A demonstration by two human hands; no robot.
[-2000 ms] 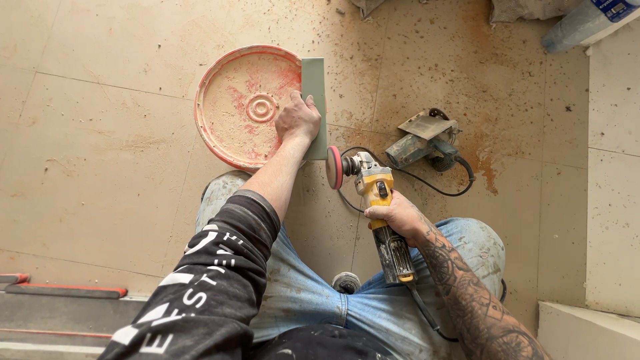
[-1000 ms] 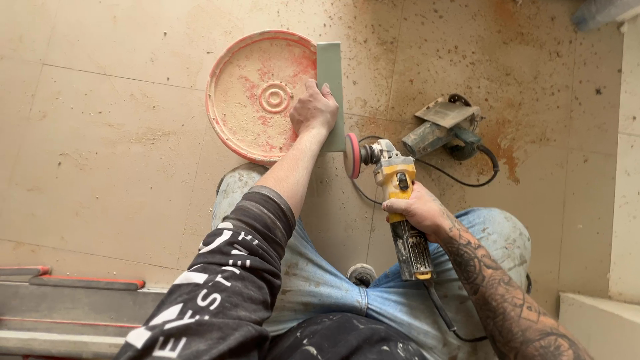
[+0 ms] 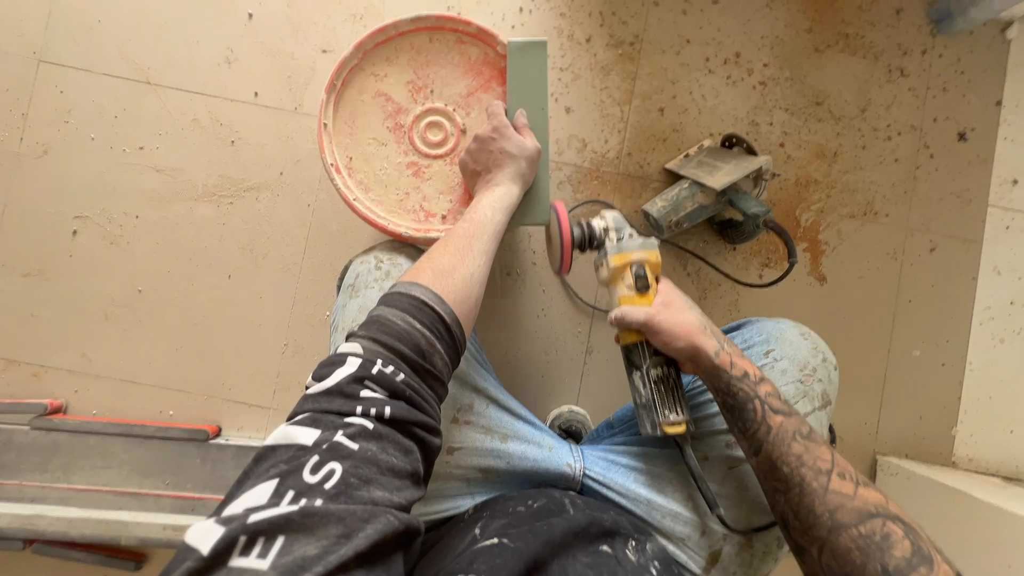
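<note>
My left hand [image 3: 502, 152] grips a narrow green tile strip [image 3: 528, 96], pressing it on the right part of a round, dusty red bucket lid [image 3: 384, 120]. The strip reaches past the lid's right edge. My right hand [image 3: 660, 320] is closed around the body of a yellow and black angle grinder [image 3: 636, 280]. Its round pad [image 3: 560, 238], with a pink-red layer, stands on edge close to the strip's lower right end. Whether the pad touches the strip or spins, I cannot tell.
On the floor at the right lies a dusty circular saw [image 3: 720, 192] with its black cable curving round. Long grey rails [image 3: 120, 464] with red-edged parts lie at the lower left. A pale raised ledge [image 3: 952, 496] stands at the lower right. Debris and orange-brown dust mark the tiled floor.
The view has shifted somewhat. My left hand still holds the strip on the lid, and my right hand still holds the grinder beside it.
</note>
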